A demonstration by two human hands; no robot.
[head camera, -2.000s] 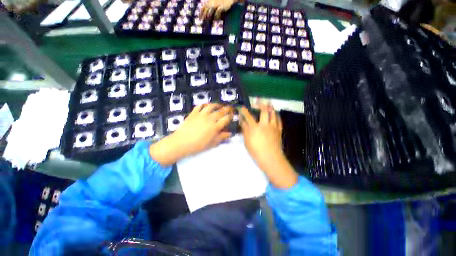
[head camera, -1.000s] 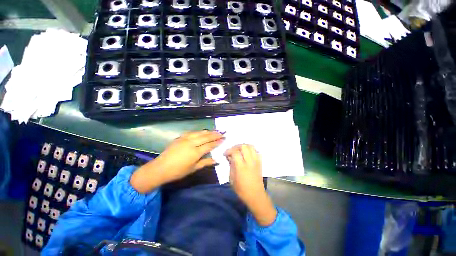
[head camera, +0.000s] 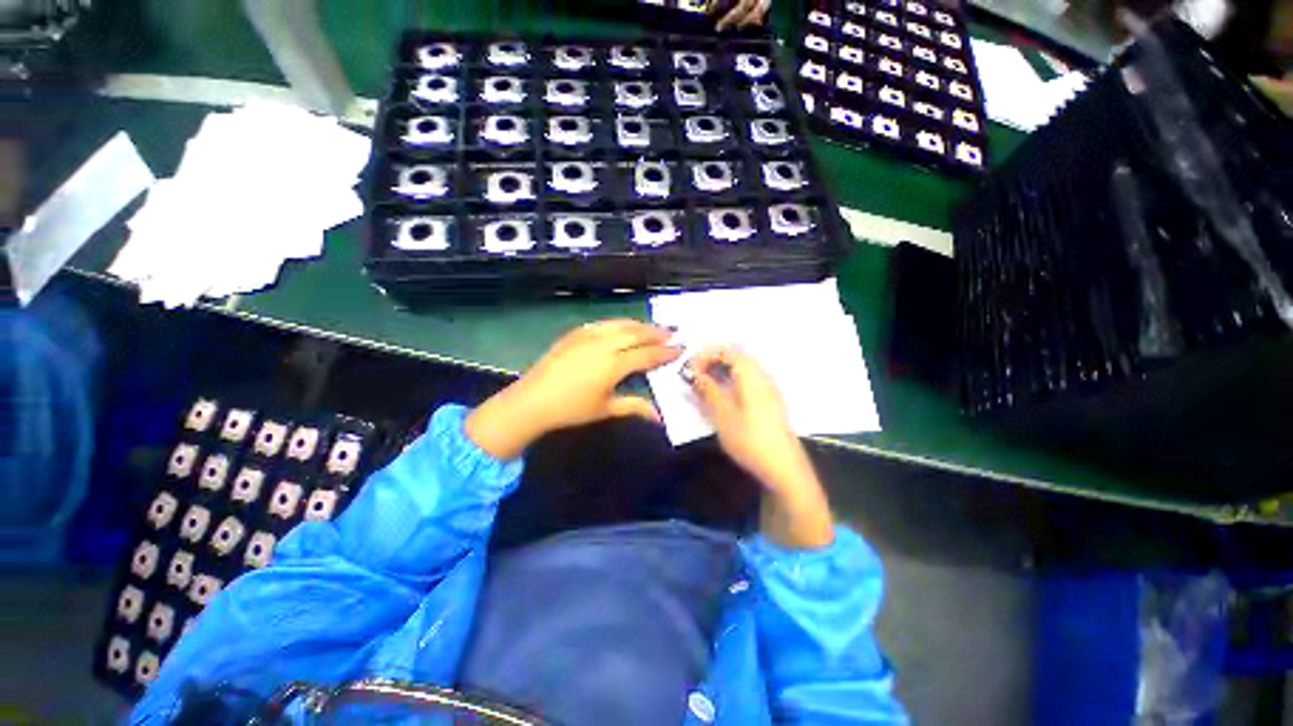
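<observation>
A white sheet (head camera: 794, 355) lies at the bench edge in front of me. My left hand (head camera: 589, 372) rests its fingertips on the sheet's left edge; whether it holds anything cannot be told. My right hand (head camera: 747, 409) is over the sheet, thumb and fingers pinched together near a tiny dark spot too small to identify. Beyond the sheet, a black blister tray (head camera: 596, 270) holds silver-white components (head camera: 573, 233) with dark round centres, one per pocket.
Loose white sheets (head camera: 248, 199) lie at left. A filled tray (head camera: 234, 489) is low at left, below the bench edge. Another filled tray (head camera: 891, 78) is across the bench. Stacked black trays (head camera: 1120, 241) and a dark flat object (head camera: 925, 319) are at right. Another person's hand (head camera: 742, 13) shows at top.
Both hands have moved back from the black tray's near right corner to the white sheet, where they stay. The view has shifted, showing more of the low left tray.
</observation>
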